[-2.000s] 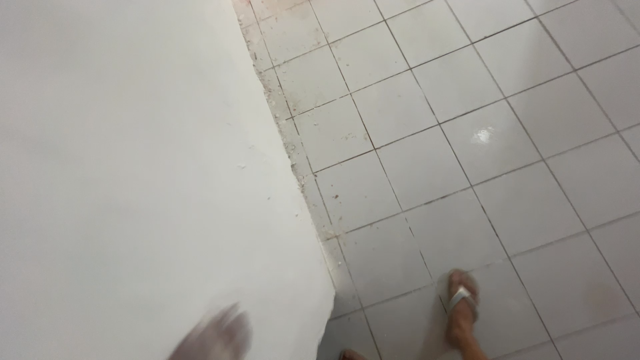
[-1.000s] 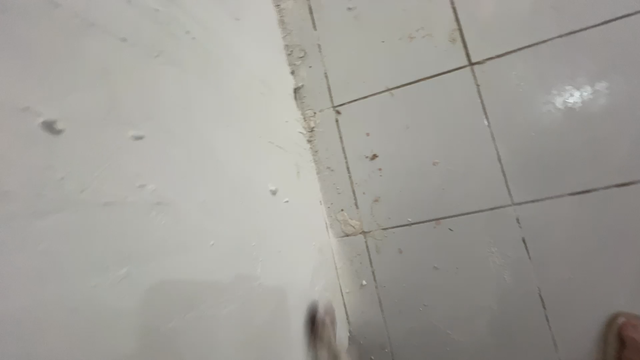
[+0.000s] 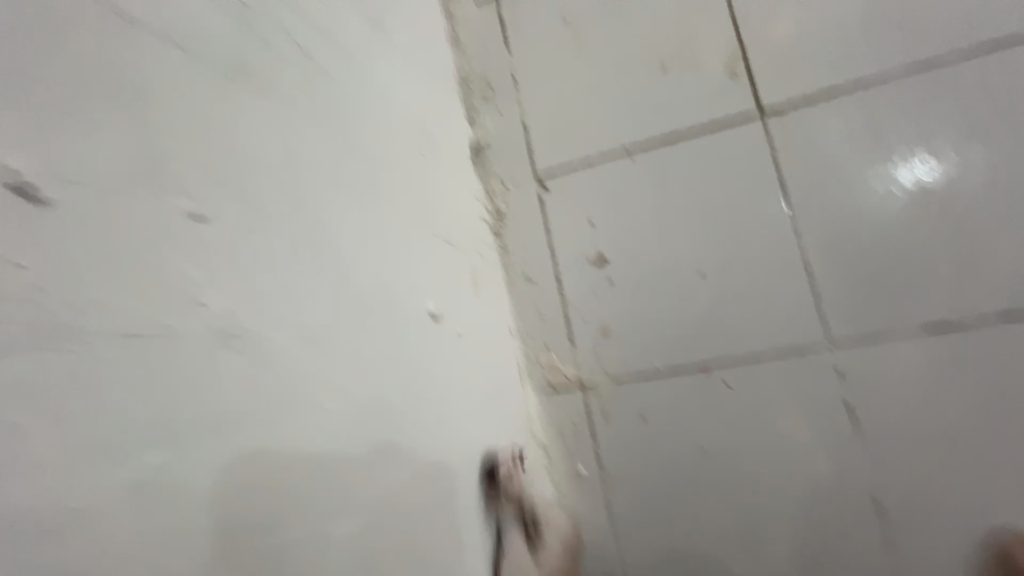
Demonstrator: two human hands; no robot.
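One blurred hand, seemingly my right hand [image 3: 532, 512], is at the bottom centre, in front of the white wall's lower edge. A dark, narrow shape lies along its left side; whether the hand holds something is too blurred to tell. My left hand is not in view. The pale wall [image 3: 280, 264] fills the left half, with small bumps and dark specks on it. Its rough edge meets the grey tiled floor [image 3: 672, 224] in a crumbly strip [image 3: 488, 176] just above the hand.
Small crumbs of debris [image 3: 598, 258] lie on the tiles beside the wall. Part of a foot [image 3: 1004, 552] shows at the lower right corner. Light glares off a tile at the upper right, and a soft shadow falls on the lower wall.
The view has come much closer to the wall's foot since the earliest frame. A blurred hand showed farther left then; whether it is the same hand is unclear.
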